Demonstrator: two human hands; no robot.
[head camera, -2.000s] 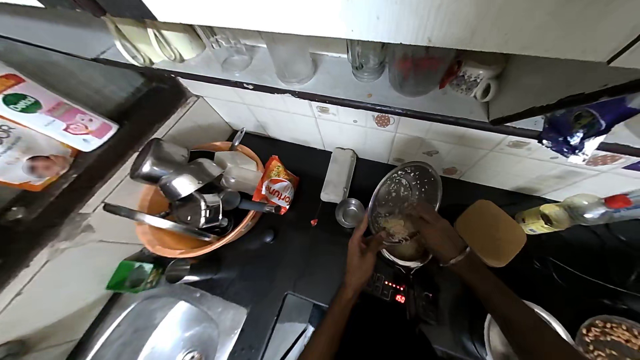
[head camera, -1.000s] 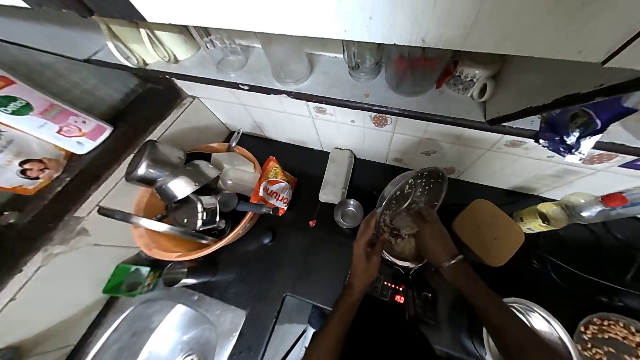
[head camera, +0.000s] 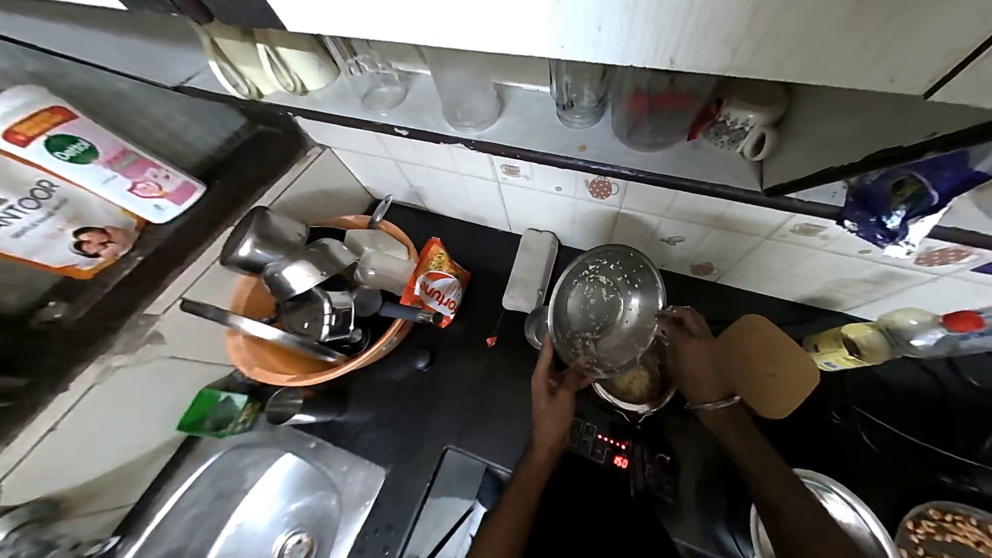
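Note:
My left hand (head camera: 559, 387) grips the near left rim of a steel bowl (head camera: 608, 302), which is tilted over a pot (head camera: 635, 384) on an induction cooktop (head camera: 612, 449) with lit red digits. Pale shredded bits cling to the bowl's inner wall, and a yellowish mass lies in the pot. At the bowl's right edge is my right hand (head camera: 686, 349), fingers bent and partly in shadow; whether it holds something cannot be made out. A bangle circles that wrist. A small steel cup (head camera: 536, 327) stands just left of the bowl.
An orange tub (head camera: 310, 376) full of steel vessels stands left, beside an orange packet (head camera: 439, 285). A steel sink (head camera: 263, 496) is at lower left. Right of the pot lies a tan board or lid (head camera: 767, 366); bottles (head camera: 891, 337) stand beyond. A glassware shelf (head camera: 527, 116) hangs above.
The bowl now shows more of its inside, with far less of the pale mass in it than before. My right hand has moved from inside the bowl to its right edge.

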